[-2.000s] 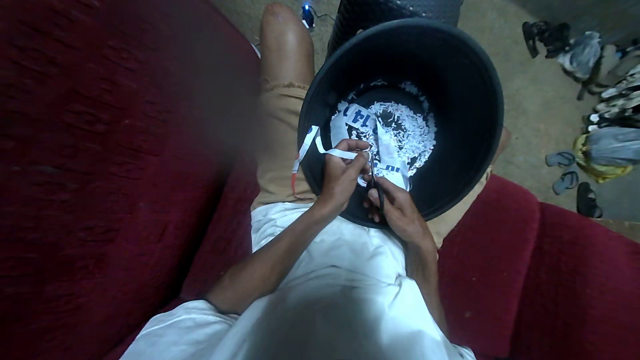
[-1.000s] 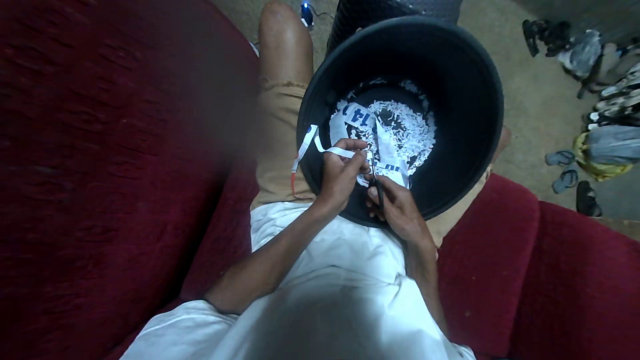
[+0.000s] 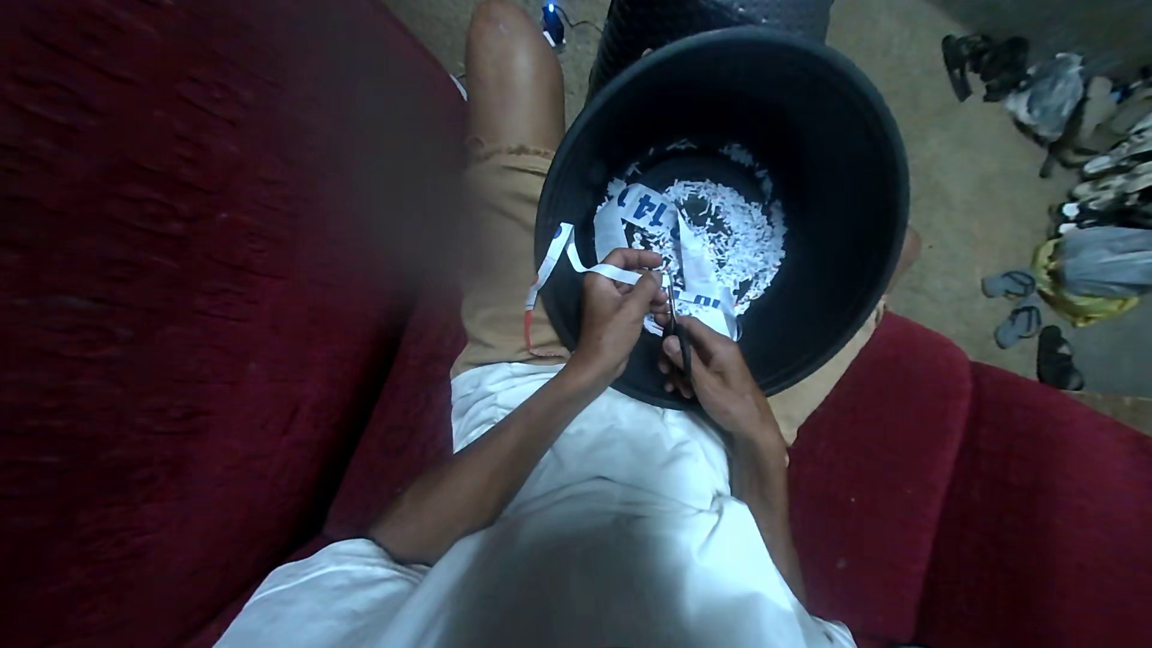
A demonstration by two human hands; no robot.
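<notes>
My left hand [image 3: 621, 306] grips a narrow white paper strip [image 3: 551, 261], whose loose end with a red tip hangs over the near left side of a black plastic bucket [image 3: 823, 333]. In my right hand [image 3: 711, 364] is a pair of scissors with black handles [image 3: 681, 346], its blades pointing up beside my left fingertips at the strip. Whether the blades are apart is too small to tell. Small white paper snippets [image 3: 742, 238] lie inside the bucket, along with wider white strips bearing blue print [image 3: 643, 205].
The bucket rests between my legs on a red upholstered sofa [image 3: 882, 486]. Behind it stands a black textured object [image 3: 711, 13]. On the floor at right are grey flip-flops [image 3: 1017, 326], several shoes and a yellow bag [image 3: 1071, 301]. A small device with a blue light [image 3: 552, 22] lies at the top.
</notes>
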